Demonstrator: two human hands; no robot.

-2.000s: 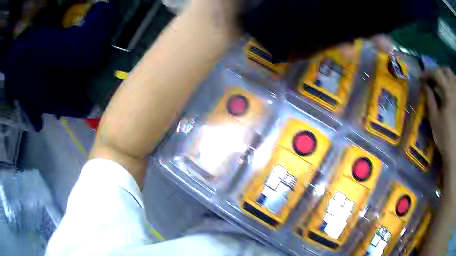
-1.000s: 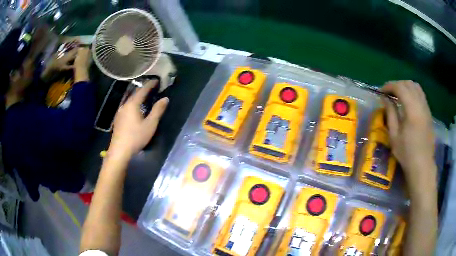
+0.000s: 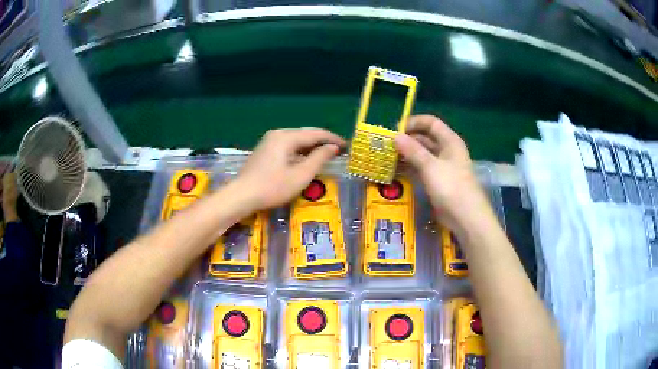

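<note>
A yellow front cover (image 3: 375,144) with an open screen window and yellow keys is held upright above the tray's back edge. My right hand (image 3: 440,155) pinches its right side. My left hand (image 3: 288,166) is just left of the cover, thumb and fingers close together near its lower left edge; I cannot tell whether it touches. Below, the clear blister tray (image 3: 281,285) holds two rows of yellow phone bodies (image 3: 317,249), backs up with red discs. My forearms hide some of them.
The green conveyor belt (image 3: 245,79) with its pale edge runs behind the tray. A round fan (image 3: 50,166) stands at left, a flat black slab (image 3: 52,249) in front of it. White packing sheets (image 3: 599,238) are stacked at right. A person's sleeve shows at far left.
The view has swung round to face the belt. My left hand has left the area by the fan and come over the tray. My right hand now holds a front cover.
</note>
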